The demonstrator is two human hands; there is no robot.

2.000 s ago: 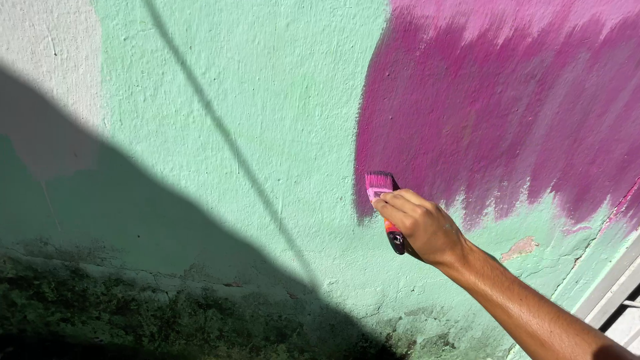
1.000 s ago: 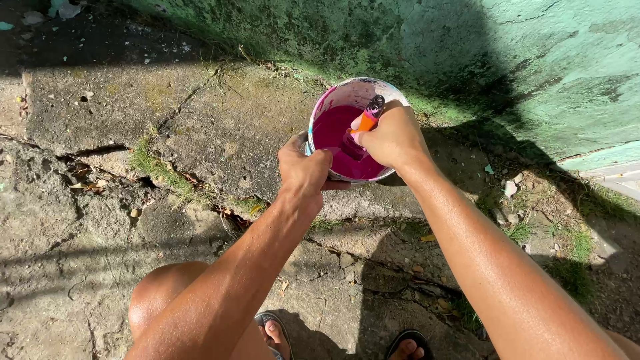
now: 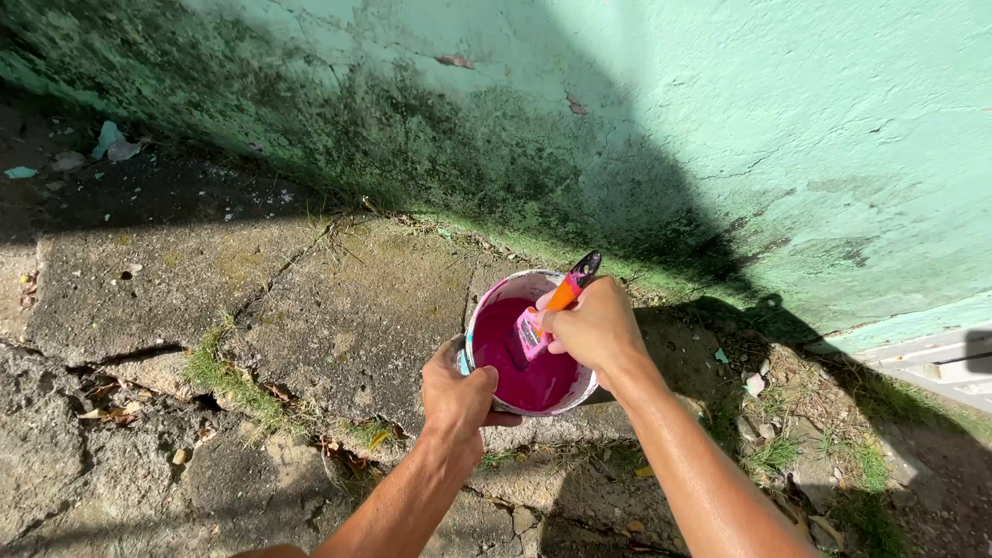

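Note:
A round white bucket (image 3: 585, 390) holds magenta paint (image 3: 504, 372). My left hand (image 3: 457, 387) grips the bucket at its left side, thumb over the rim. In my right hand (image 3: 597, 322) is a paintbrush (image 3: 570, 288) with an orange and black handle; its pink-smeared ferrule is low inside the bucket, and the bristle tips are at or in the paint, partly hidden. The handle's black end points up and right, above the rim.
Behind the bucket rises a mint-green wall (image 3: 775, 101), stained dark along its base. Cracked concrete slabs (image 3: 372, 287) with grass tufts (image 3: 240, 387) lie below. Paint flakes (image 3: 116, 143) are at the upper left, and a white slatted structure (image 3: 938, 360) stands at the right.
Two seconds ago the right hand held the brush against the magenta area of the wall; the view has since dropped to the bucket. Since one second ago both hands have stayed at the bucket.

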